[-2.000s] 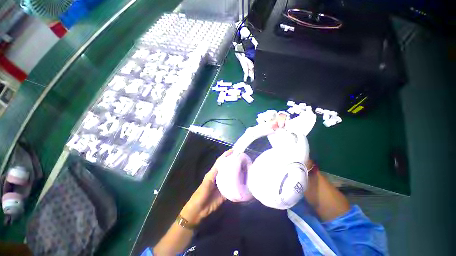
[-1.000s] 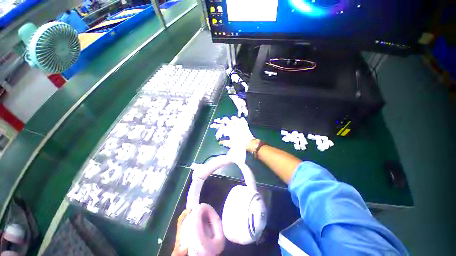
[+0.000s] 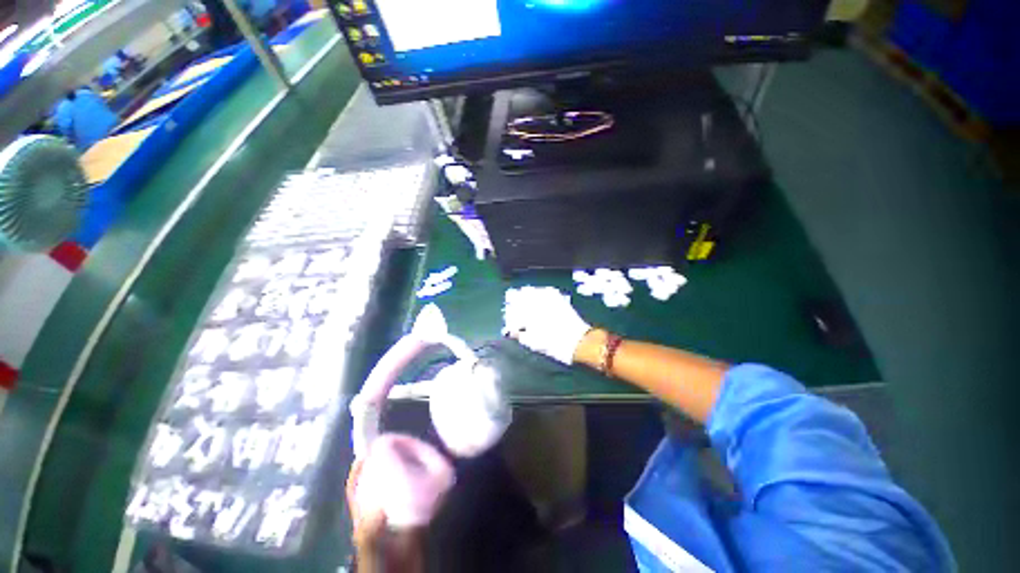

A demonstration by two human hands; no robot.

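A pale pink-white headset (image 3: 470, 410) is held over the bench's front edge, headband up. My left hand (image 3: 378, 526) grips its pink-lined cup from the left and below, partly cut off by the bottom edge. My right hand (image 3: 546, 321), in a white glove, is low over the green mat, fingers pointing left; whether it holds a small piece cannot be told. Small white dongles (image 3: 437, 281) lie left of it, and more dongles (image 3: 604, 285) lie before the black case.
A clear blister tray (image 3: 252, 369) of white pieces lies left. A black PC case (image 3: 604, 202) with a reddish coiled wire (image 3: 559, 125) stands under the monitor (image 3: 582, 45). A mouse (image 3: 830, 325) is at right. A fan (image 3: 43, 193) and a distant person (image 3: 84, 115) are at left.
The view has swung right. The right hand left the headset, reached to the white dongles at the mat's left, then moved right. The left hand keeps the headset, now further left. Fewer dongles lie at left.
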